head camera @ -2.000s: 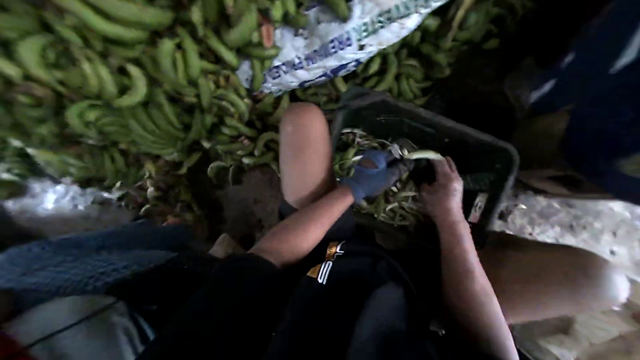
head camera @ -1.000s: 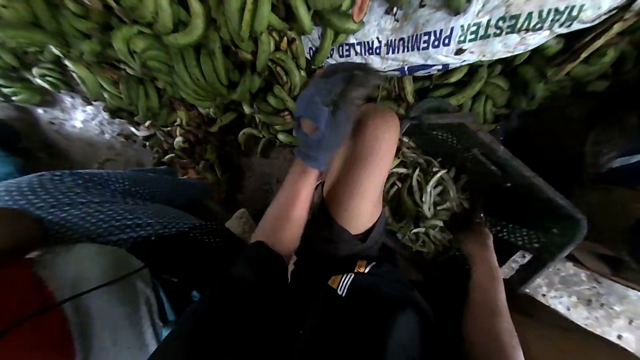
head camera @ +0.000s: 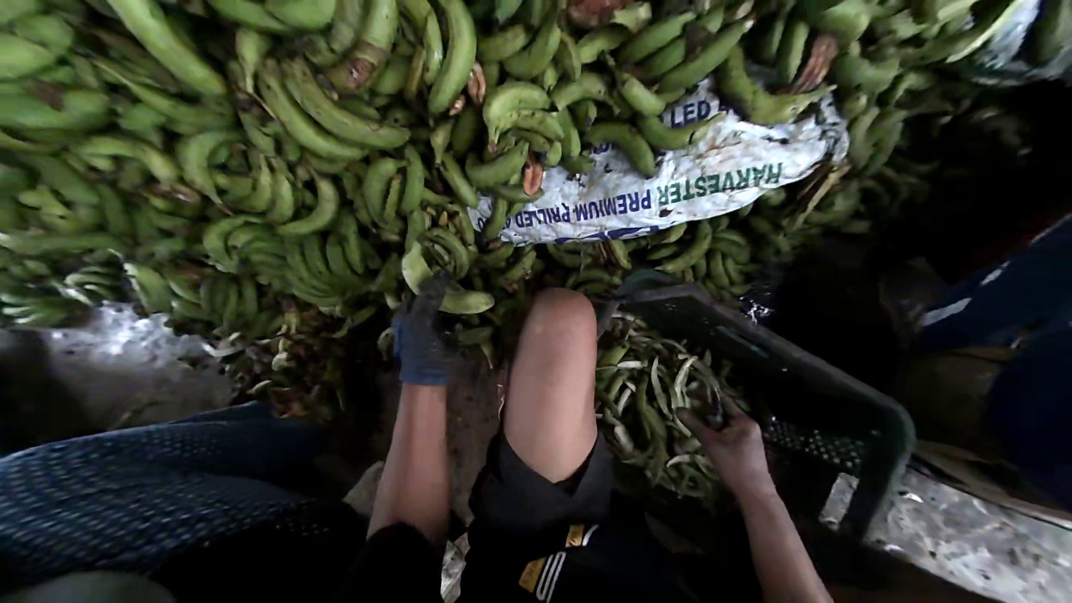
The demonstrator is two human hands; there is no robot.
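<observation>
My left hand, in a blue glove with a dark, stained palm, grips a green banana at the near edge of a big heap of green bananas. My bare right hand is over a dark plastic crate, its fingers closed around a small dark object that is too unclear to name. Beneath that hand, the crate holds a pile of pale green peel strips. My bare knee stands between the two hands.
A printed white sack lies partly under bananas. Another person's blue patterned clothing is at the lower left. Dark blue material stands at the right. Scraps lie on the floor beside the heap.
Two seconds ago both hands were together over the crate with a pale, slender piece. My left hand has moved left to the heap and taken hold of a banana; my right hand remains at the crate.
</observation>
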